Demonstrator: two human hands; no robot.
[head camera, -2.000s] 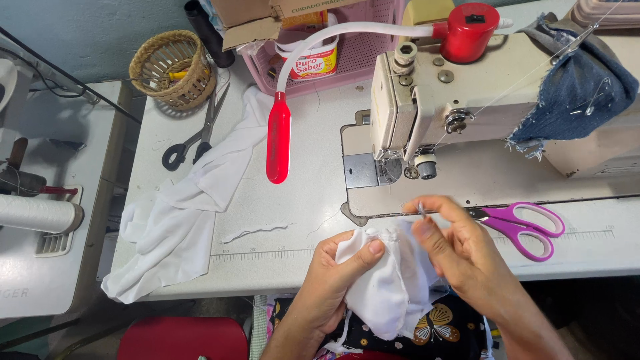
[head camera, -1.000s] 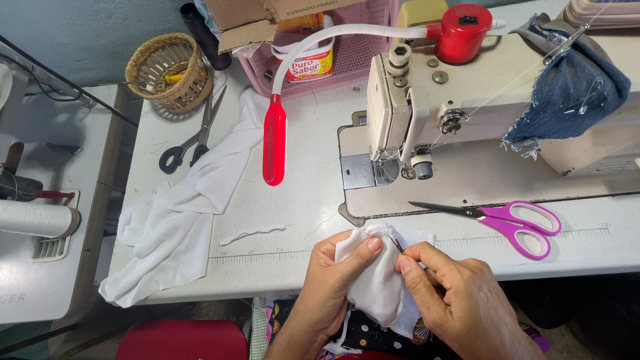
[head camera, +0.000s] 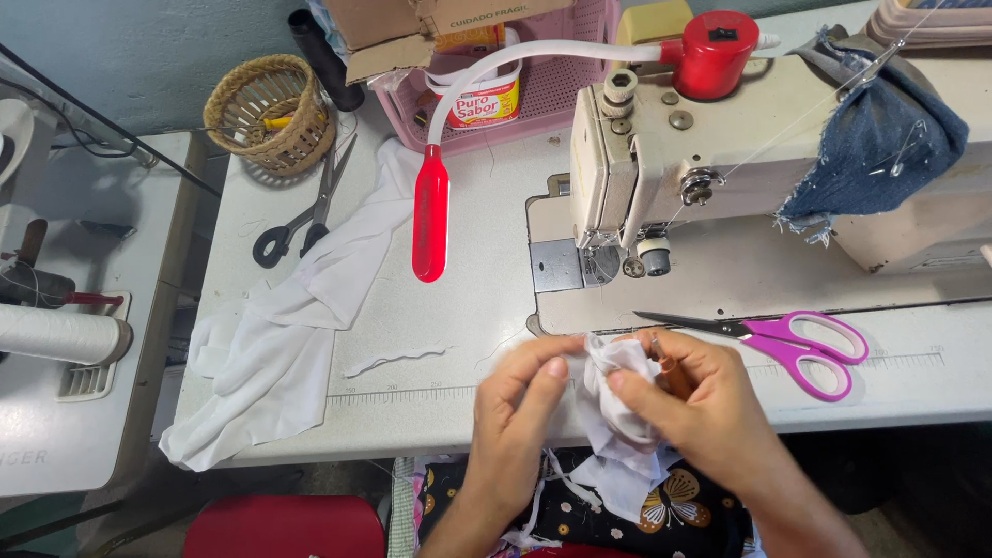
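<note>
Gathered white fabric (head camera: 616, 403) hangs between my hands at the table's front edge. My left hand (head camera: 519, 403) pinches the fabric's upper left edge between thumb and fingertips. My right hand (head camera: 690, 395) grips the fabric's right side and also holds a small tool with a brown handle (head camera: 676, 378), its metal end pointing up; its exact kind is hidden by the fingers. Thin white strips (head camera: 539, 496) dangle below, over a dark butterfly-print cloth (head camera: 620, 508). Purple-handled scissors (head camera: 806, 349) lie on the table beyond my right hand.
An industrial sewing machine (head camera: 728, 155) with a red flexible lamp (head camera: 432, 217) stands behind my hands. To the left lie white cloth (head camera: 302, 310), black-handled scissors (head camera: 298, 225), a wicker basket (head camera: 271, 116) and a short white strip (head camera: 399, 359). A pink plastic basket (head camera: 558, 101) sits at the back.
The right hand has come down from its raised place to the fabric. The fabric is now bunched and turned in both hands, and the brown handle has come into sight.
</note>
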